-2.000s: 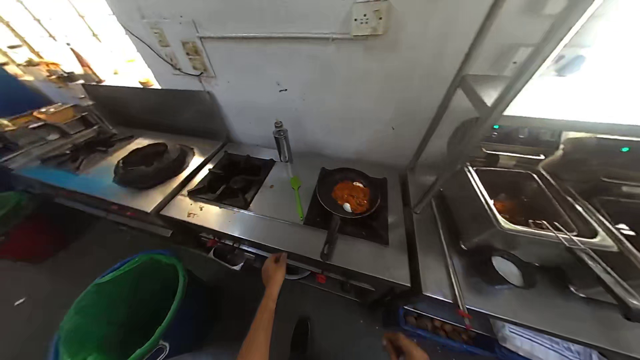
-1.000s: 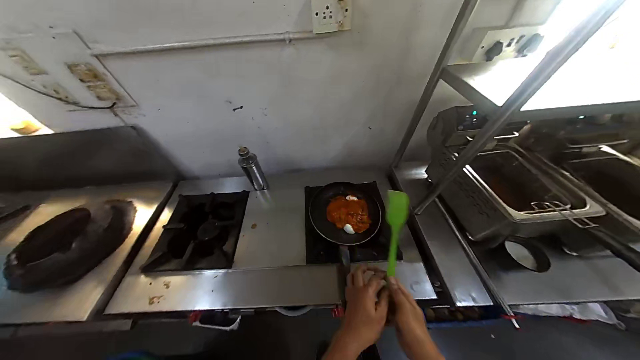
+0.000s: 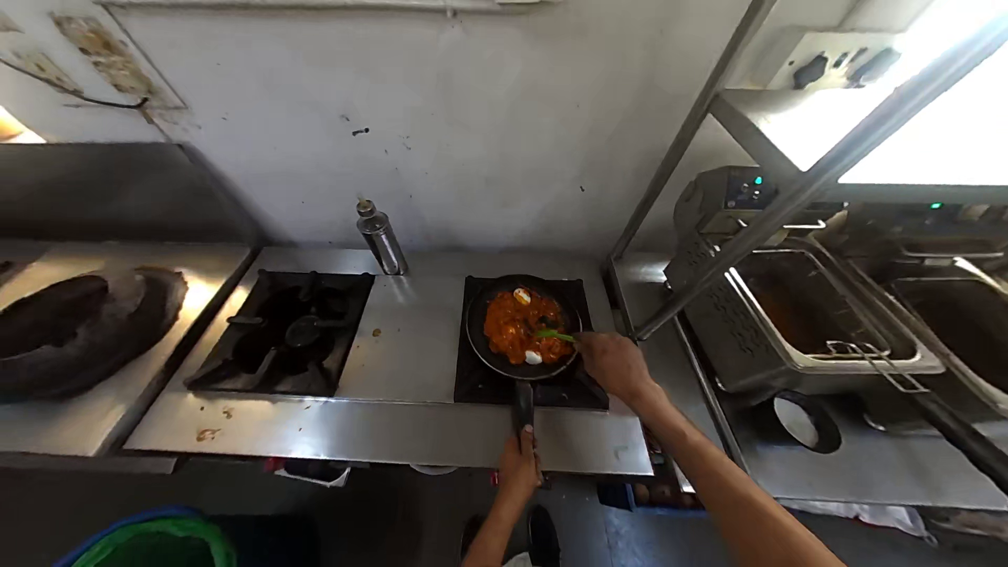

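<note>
A black frying pan (image 3: 475, 335) rests on the right gas burner (image 3: 474, 386). In it lies an orange-red sauce (image 3: 508, 327) with pieces that look like boiled egg (image 3: 522, 296). My left hand (image 3: 520, 463) grips the pan's black handle from the front edge of the counter. At the pan's right rim my right hand (image 3: 610, 362) holds a green spatula (image 3: 553, 335), whose far end is down in the sauce; the hand covers the rest of it.
A steel bottle (image 3: 383, 240) stands by the wall, behind an unused-looking left burner (image 3: 295, 335). Far left is a blackened burner ring (image 3: 87, 331). Deep fryers (image 3: 819, 307) with a wire basket stand right of a slanted metal post (image 3: 740, 248). A green-lined bin (image 3: 157, 543) is below left.
The green spatula, lying on the counter two seconds ago and held upright a second ago, is now lowered into the sauce. My right hand has moved from near the handle to the pan's right side.
</note>
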